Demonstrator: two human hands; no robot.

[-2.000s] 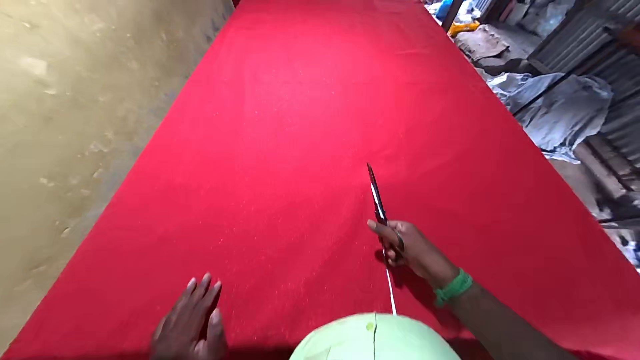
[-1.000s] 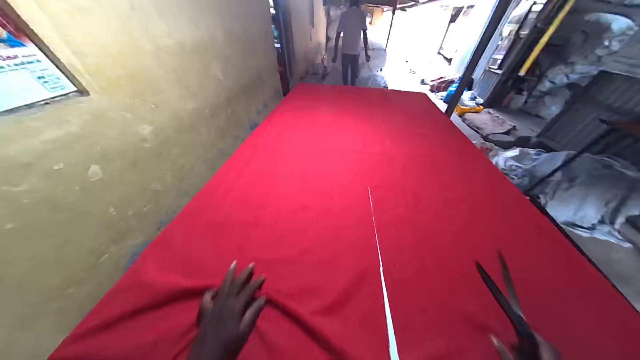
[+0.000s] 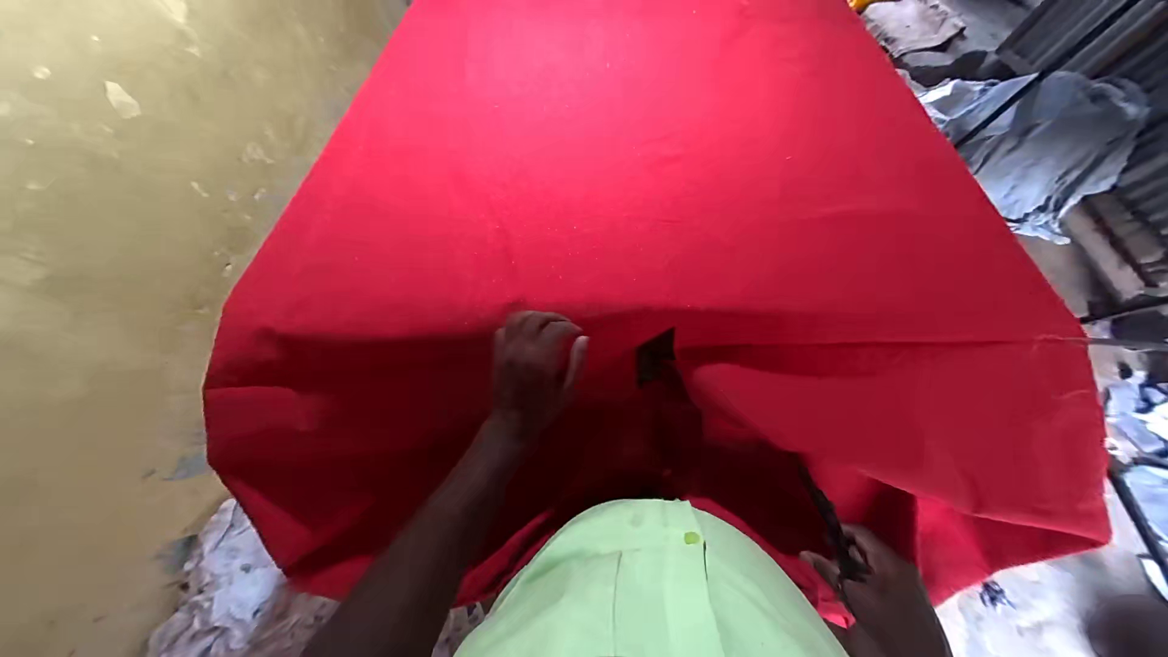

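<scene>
A large sheet of red cloth (image 3: pixel 657 201) covers the table and hangs in folds over its near edge. My left hand (image 3: pixel 534 370) rests on the cloth near that edge, fingers bent; whether it pinches the fabric is unclear. My right hand (image 3: pixel 876 584) holds dark-handled scissors (image 3: pixel 826 516) low at the right, against the hanging cloth. Part of the blades is hidden in shadow and folds. A dark gap (image 3: pixel 655 358) shows in the cloth between my hands. The light green garment (image 3: pixel 648 584) on my body is at the bottom centre.
A worn yellow wall (image 3: pixel 137 228) runs along the left side. Grey-white sheeting (image 3: pixel 1058 137) and corrugated metal (image 3: pixel 1131 119) are at the right. Pale crumpled material (image 3: pixel 228 584) lies on the ground at the lower left.
The cloth's near part now hangs in folds, where it lay flatter before. The scissors have moved down toward my body. The view has tilted down since one second ago.
</scene>
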